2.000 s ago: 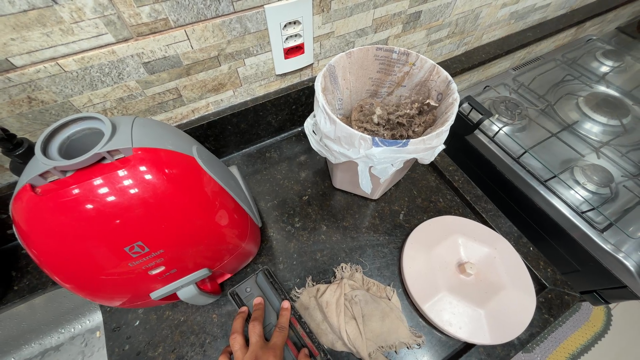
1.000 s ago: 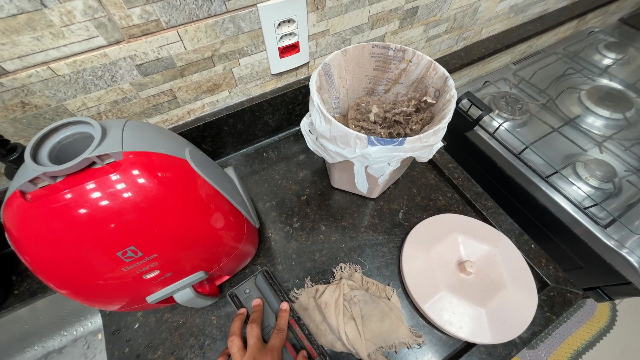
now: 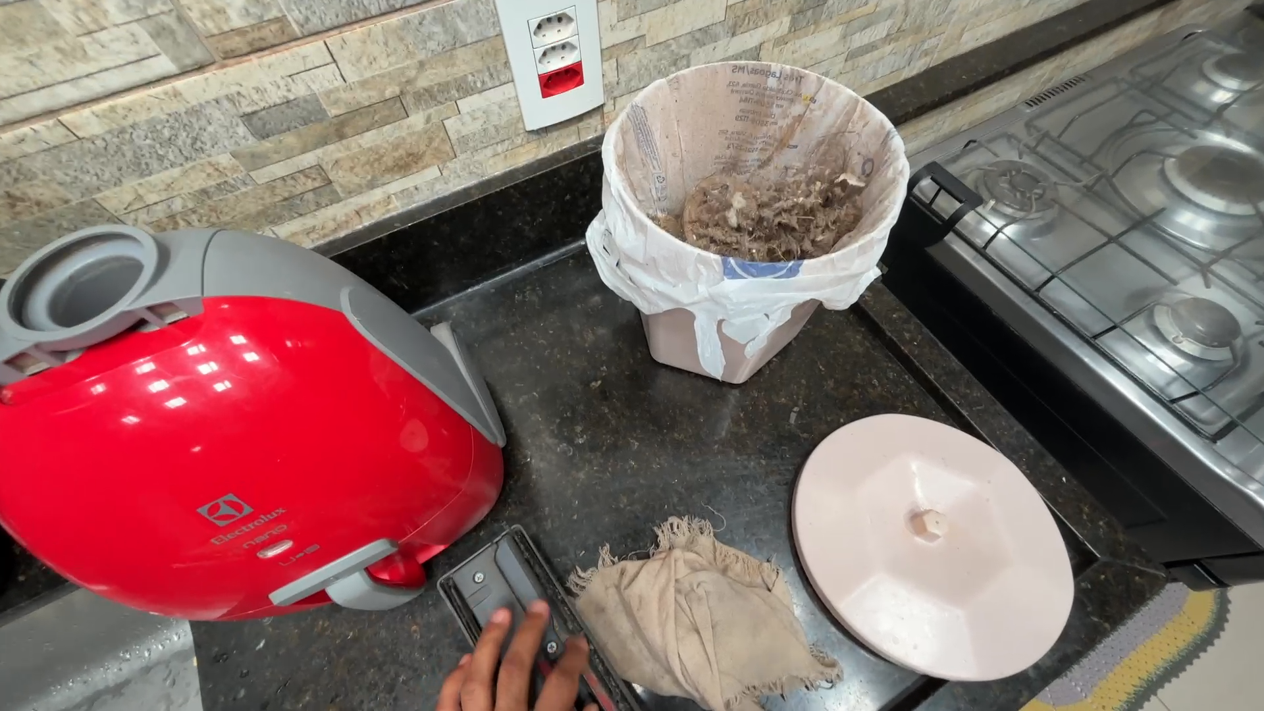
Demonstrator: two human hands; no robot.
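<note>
My left hand [image 3: 518,667] enters at the bottom edge, its spread fingertips resting on a dark vacuum floor nozzle [image 3: 507,576] with screws. The palm is cut off, so whether it grips the nozzle cannot be told. Right beside the nozzle lies a crumpled beige cloth [image 3: 696,617] with frayed edges. A red and grey Electrolux vacuum cleaner [image 3: 296,425] stands at the left. Farther back, a bin [image 3: 731,341] lined with a white plastic bag [image 3: 681,267] holds a heap of grey-brown dust and lint [image 3: 775,212]. Its likely pink lid [image 3: 928,583] lies at the right. My right hand is not in view.
A dark stone countertop [image 3: 612,415] carries these things, with a raised edge along the right. The steel sink [image 3: 109,652] shows at lower left. Beyond the counter, a gas stove [image 3: 1116,247] stands at the right. A wall socket [image 3: 558,59] is behind the bin.
My left fingertips have shifted slightly back and to the right on the nozzle. The vacuum cleaner, bin, cloth and lid have stayed in place.
</note>
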